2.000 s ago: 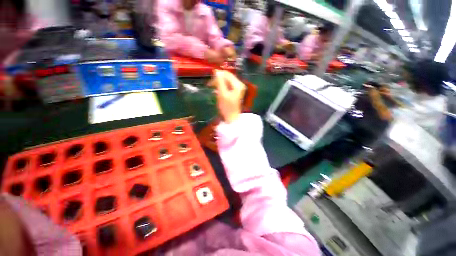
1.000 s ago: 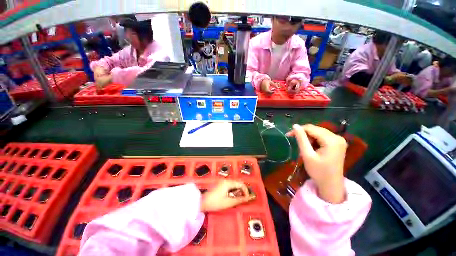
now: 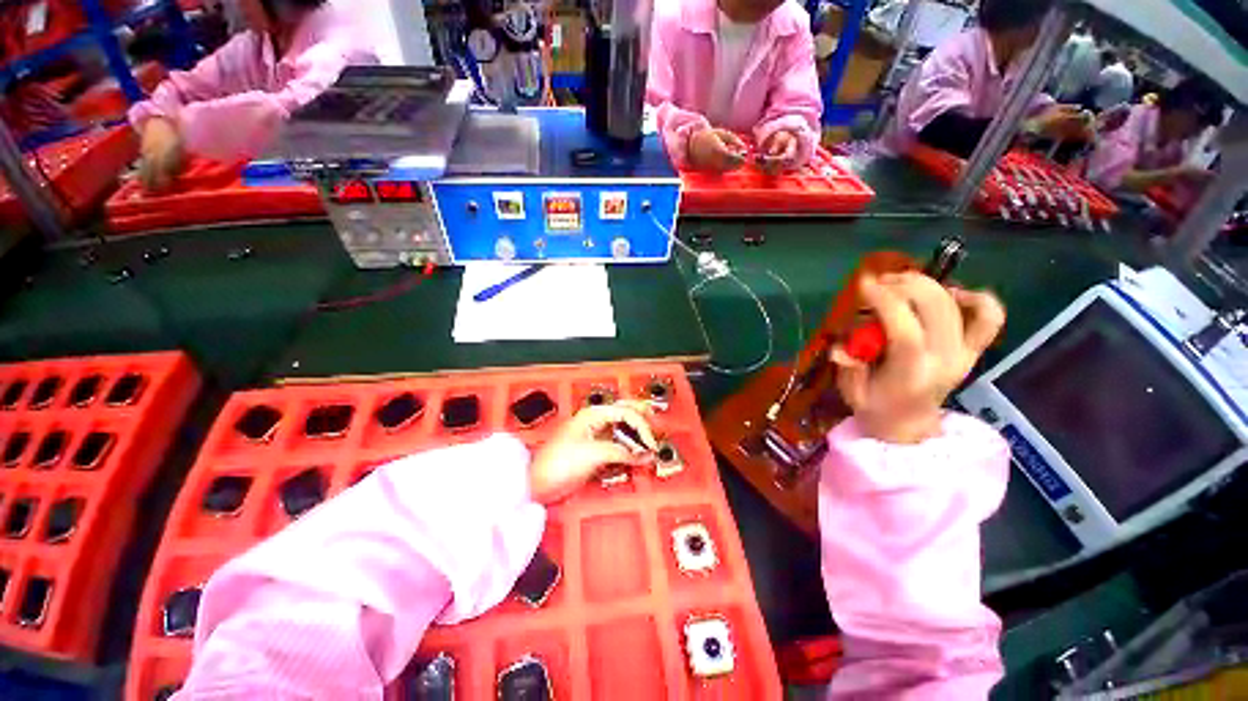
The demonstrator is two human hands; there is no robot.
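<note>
The orange-red parts tray (image 3: 619, 553) lies in front of me, with black-faced watch bodies (image 3: 329, 421) on its left and silver-white ones (image 3: 710, 645) in its right column. My left hand (image 3: 586, 452) pinches a dark watch body (image 3: 631, 437) in its fingertips over the upper right pockets; the fingers partly cover it. My right hand (image 3: 920, 340) is closed around the red clamp handle (image 3: 864, 342), above the orange-brown press fixture (image 3: 750, 422). My hand hides part of the lever and jig. The small metal nest (image 3: 787, 452) shows at the fixture's near end.
A second tray (image 3: 85, 548) lies left. Behind are a blue control box (image 3: 559, 219), a power supply (image 3: 383, 226), and paper (image 3: 534, 308) with a pen (image 3: 509, 282). A thin cable (image 3: 767, 322) loops beside the fixture. A monitor (image 3: 1115, 411) stands right. Workers sit opposite.
The view has shifted. My right hand, earlier raised with fingers pinched near the fixture, now grasps the red handle. My left hand stays over the upper right pockets, with the watch body now tilted.
</note>
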